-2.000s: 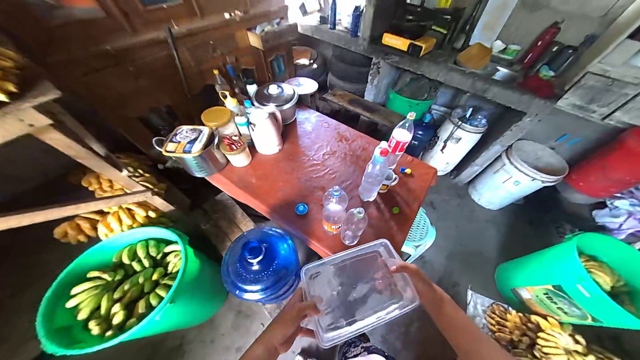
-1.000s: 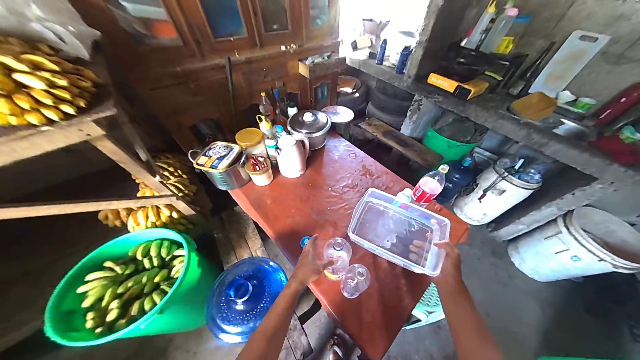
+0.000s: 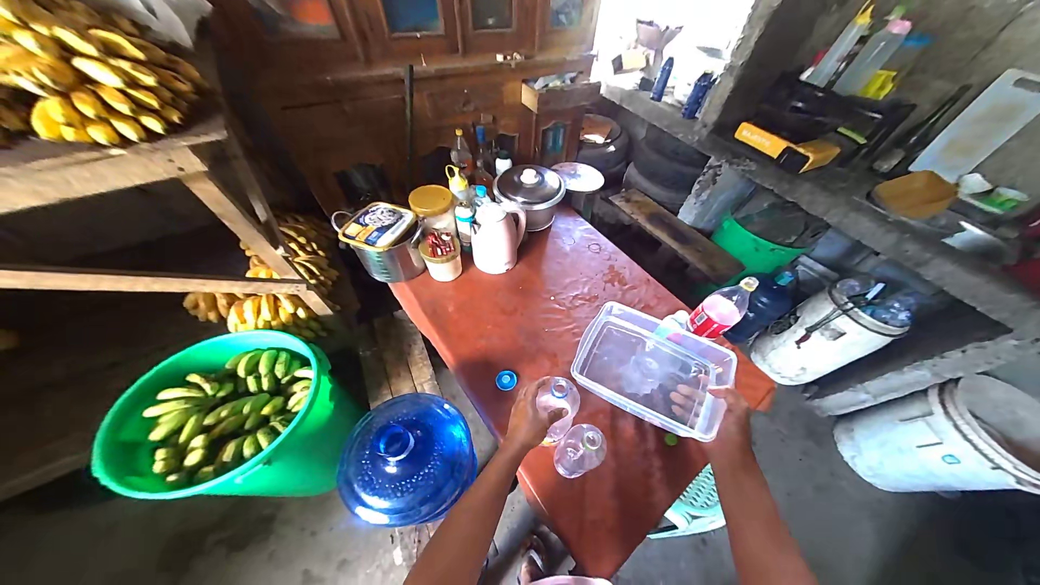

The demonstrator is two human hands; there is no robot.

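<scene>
My right hand (image 3: pixel 725 414) holds a clear plastic container (image 3: pixel 650 370) by its right end, tilted above the red table (image 3: pixel 504 309). My left hand (image 3: pixel 530 416) is wrapped around a clear plastic bottle (image 3: pixel 559 400) on the table. Beside it stands another clear bottle (image 3: pixel 580 451), which no hand touches. A blue bottle cap (image 3: pixel 506 380) lies left of the left hand, and a green cap (image 3: pixel 671 439) lies below the container. Behind the container stands a bottle with a red label (image 3: pixel 723 307), its lower part partly hidden.
A pink pitcher (image 3: pixel 496 237), a lidded pot (image 3: pixel 530 195), a metal pot (image 3: pixel 386 244) and jars stand at the table's far end. Left of the table are a blue water container (image 3: pixel 406 459) and a green tub (image 3: pixel 313 422) of bananas. White buckets (image 3: pixel 918 439) stand at the right.
My left hand has let go of the container and gone to the clear bottle, which it now grasps. The right hand has moved the container over the table's right side. The view has shifted.
</scene>
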